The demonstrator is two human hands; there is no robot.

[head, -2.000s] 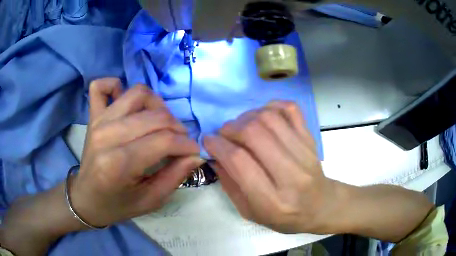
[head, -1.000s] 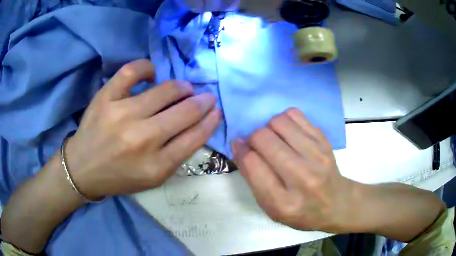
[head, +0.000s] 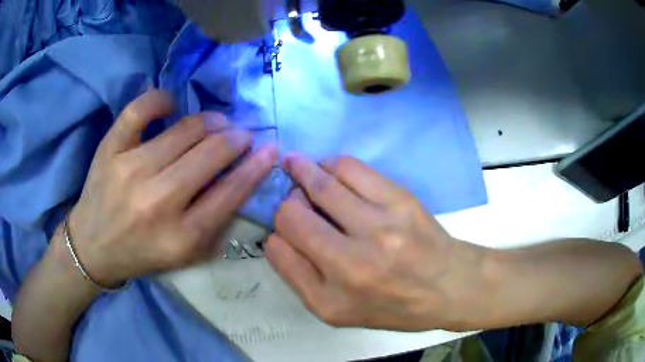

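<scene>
A flat light-blue panel (head: 424, 148) lies under the lamp, right of the needle. The gathered light-blue garment body (head: 71, 92) lies to the left and hangs off the table edge. A seam line runs down from the presser foot (head: 270, 56), which rests on the cloth. My left hand (head: 163, 191) lies on the cloth left of the seam, its fingertips near the seam line. My right hand (head: 361, 240) pinches the cloth edge at the seam, just right of my left fingertips. The cloth under both palms is hidden.
A cream knob (head: 373, 63) hangs above the panel, below a dark machine part. A black slab like a phone (head: 608, 159) lies at the right, with a thin black tool (head: 623, 212) beside it. The white table edge (head: 339, 343) curves below. Shiny metal shows left of my right hand.
The camera view has shifted. My right hand has moved up the seam towards the presser foot and close to my left fingertips. The panel's right side now slants outward.
</scene>
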